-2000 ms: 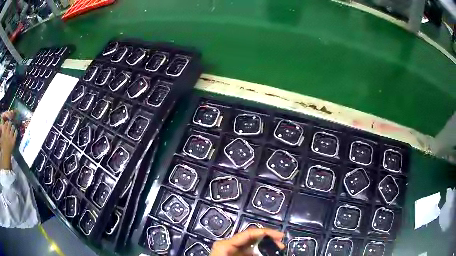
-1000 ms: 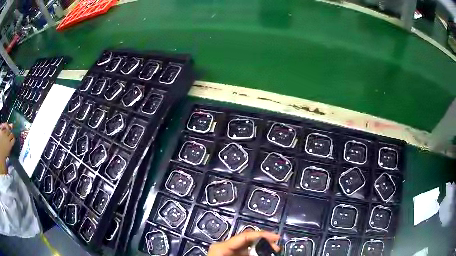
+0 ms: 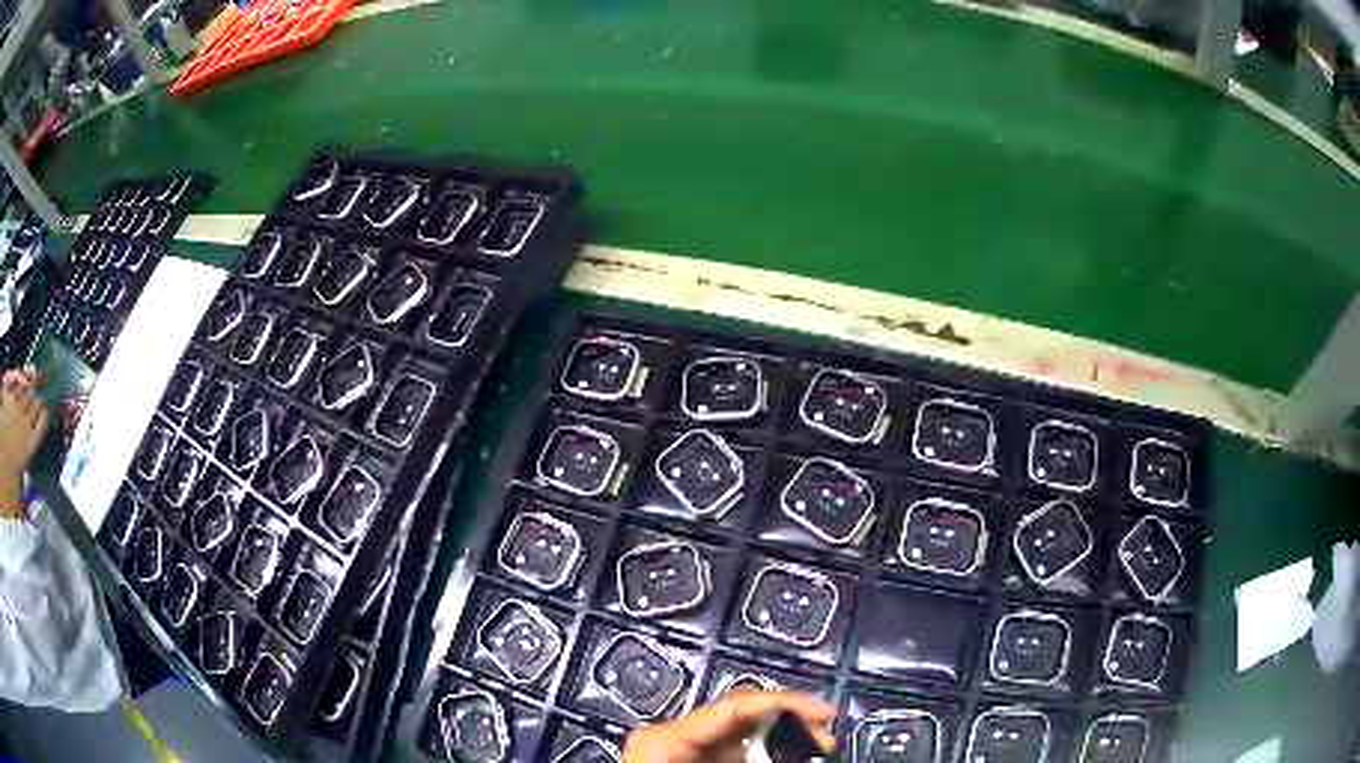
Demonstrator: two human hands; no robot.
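Note:
My left hand (image 3: 701,736) is at the bottom edge, mostly cut off. Its fingers hold a small dark smartwatch housing (image 3: 795,736) with a bright rim, tilted and partly cut off. It is over the lower part of a glossy black parts tray (image 3: 559,316). Most visible pockets of this tray hold one silver-rimmed housing, some turned diagonally. One pocket (image 3: 919,628), up and right of my hand, is empty. My right hand is not in view.
Stacked filled trays (image 3: 522,291) stand at the left. Beyond them are a white sheet (image 3: 142,373) and another person's hand (image 3: 21,425) with a white sleeve. White wipes (image 3: 1274,613) lie at right. An orange-red tray (image 3: 254,42) is far left. A cream edge (image 3: 835,306) runs behind.
The view has shifted slightly, so the trays appear a little lower and further left than in the first frame. My left hand still holds the housing at nearly the same place.

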